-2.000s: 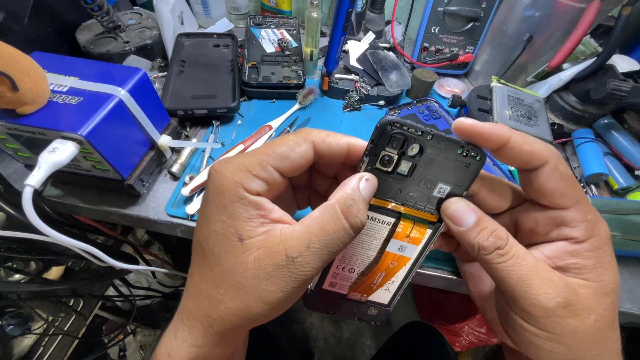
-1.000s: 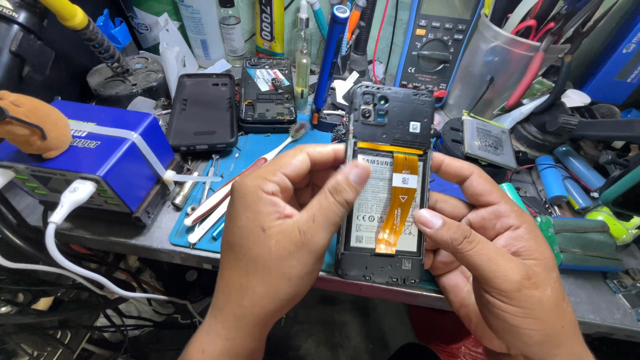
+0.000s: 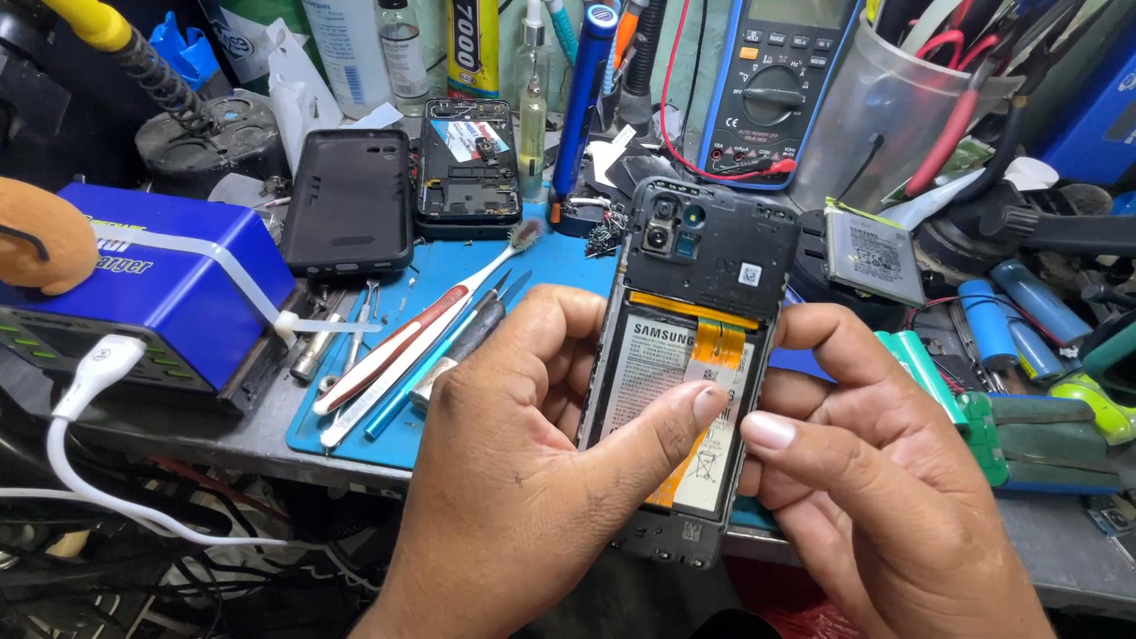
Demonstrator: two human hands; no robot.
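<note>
A smartphone with its back cover off (image 3: 710, 240) is held upright between both hands, its rear side facing me. Its camera module is at the top left, and a Samsung battery (image 3: 652, 355) fills the middle. An orange flex cable (image 3: 721, 342) runs down over that battery. My left hand (image 3: 532, 461) grips the phone's left edge, with the thumb lying across the battery and flex cable. My right hand (image 3: 870, 461) supports the right edge, thumb tip beside the frame and fingers partly hidden behind it.
On the blue mat (image 3: 568, 257) lie a toothbrush (image 3: 417, 337) and tweezers (image 3: 515, 288). Behind are a black phone case (image 3: 348, 202), another opened phone (image 3: 469, 169) and a multimeter (image 3: 772, 89). A blue charger (image 3: 195, 266) stands left; a loose battery (image 3: 874, 253) and cylindrical cells (image 3: 987, 324) are at right.
The phone, tilted two seconds ago, is now more upright. My left thumb has moved from the phone's upper part onto the flex cable over the battery.
</note>
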